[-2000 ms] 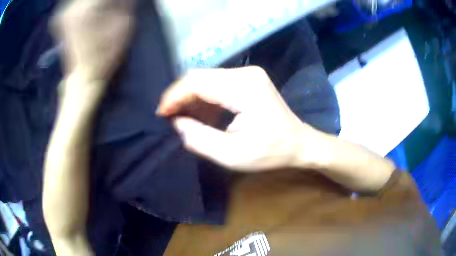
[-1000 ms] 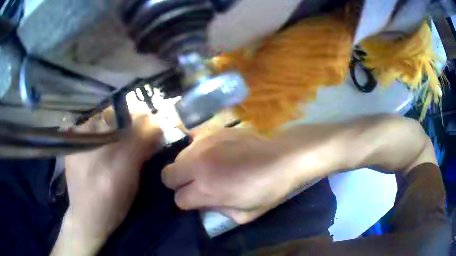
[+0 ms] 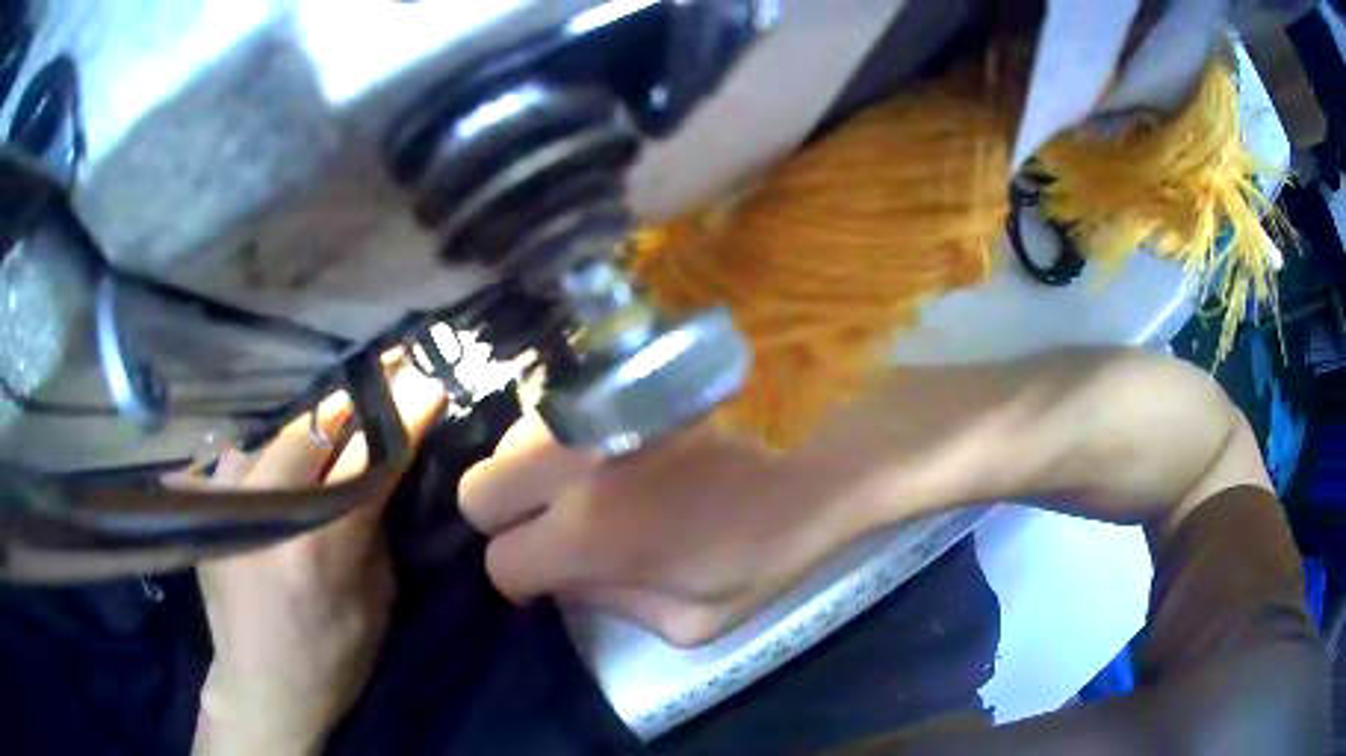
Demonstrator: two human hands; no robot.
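Observation:
The black fabric [image 3: 443,635] runs from the lap up to the lit needle area [image 3: 470,369] of the sewing machine [image 3: 236,163]. My left hand [image 3: 303,576] lies on the fabric left of the needle area, fingers spread under a dark curved bar. My right hand [image 3: 620,517] is on the fabric's right side, fingers curled down at its edge; its fingertips are partly hidden by the round silver knob [image 3: 657,381]. The presser foot cannot be made out in the glare.
An orange-yellow yarn fringe [image 3: 841,236] hangs beside the machine, over my right hand. Black looped handles [image 3: 1045,236] lie on the white table [image 3: 664,687] behind it. A white board [image 3: 1070,591] stands at the right, with blue items behind.
Since the machine came into view, my left hand's fingers have spread on the fabric. My right hand remains near the needle area. More of the table's front edge shows.

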